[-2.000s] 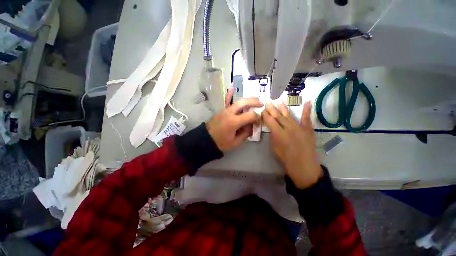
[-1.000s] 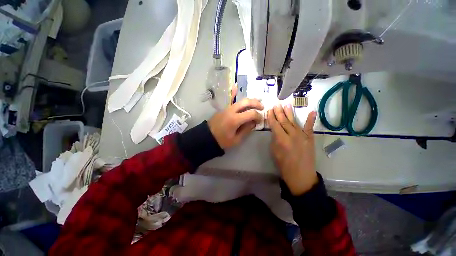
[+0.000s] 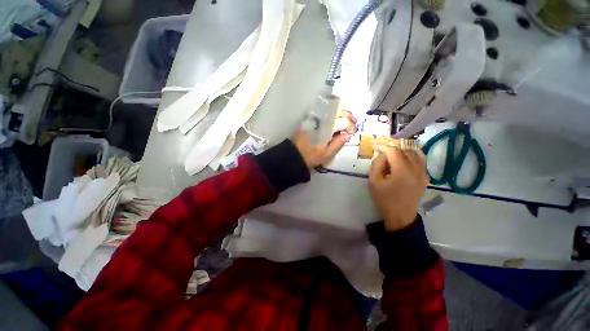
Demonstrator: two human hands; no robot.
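The sewing machine head [image 3: 446, 71] stands over the brightly lit needle area. My left hand [image 3: 323, 143] is left of the needle, partly behind the pale lamp head [image 3: 321, 118]. Its fingertips reach the needle area; whether they grip anything is unclear. My right hand [image 3: 398, 181] is bent in front of the needle, its fingertips at the ribbed knob [image 3: 409, 143] and the orange-yellow block [image 3: 367, 147]. Its grip is unclear. A white cloth [image 3: 356, 77] lies behind the needle area, partly hidden by the lamp neck and machine.
A bundle of long white cloth strips [image 3: 259, 84] with a ticket [image 3: 242, 154] lies left on the table. Green-handled scissors [image 3: 455, 161] and a small grey metal piece [image 3: 432, 203] lie right. Bins [image 3: 132, 71] stand left, one with piled cloth pieces [image 3: 97, 203].
The view has shifted. My hands have moved apart, and the flat right hand is now bent at the knob. The orange-yellow block shows, and the white piece under my fingers no longer shows there.
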